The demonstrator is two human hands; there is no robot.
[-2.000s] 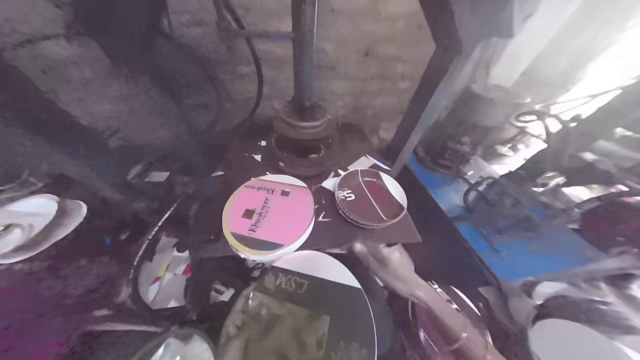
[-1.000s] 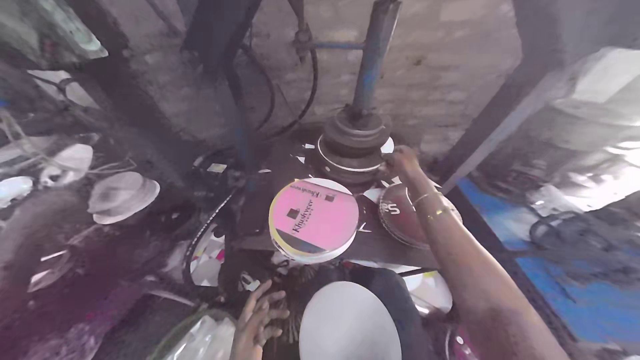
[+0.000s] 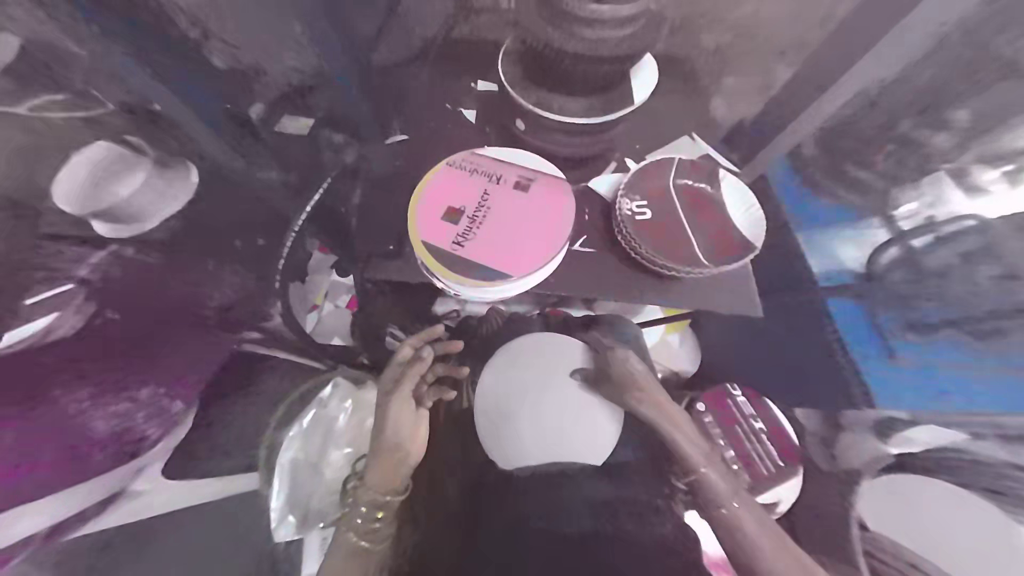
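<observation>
A white paper disc [image 3: 549,404] lies over my lap, its lower edge cut off by dark cloth. My right hand [image 3: 620,372] grips its upper right edge, the thumb on top. Left of the disc, my left hand [image 3: 416,384] is raised with fingers apart and holds nothing. On the dark metal bed beyond stand a stack of round discs with a pink printed top [image 3: 500,216] and, to its right, a stack of dark red printed discs [image 3: 692,216]. Behind them, a white-edged round sheet [image 3: 580,118] sits under the round press head [image 3: 592,16].
A clear plastic bag [image 3: 320,456] lies at my lower left. Paper scraps [image 3: 324,300] fill a container left of the bed. Another printed disc [image 3: 752,448] is beneath my right forearm. White discs [image 3: 124,188] lie at far left; a blue surface [image 3: 896,296] is at right.
My right hand has moved from the press head back to the white disc and taken hold of its edge. My left hand is still raised and empty. The view has tilted down.
</observation>
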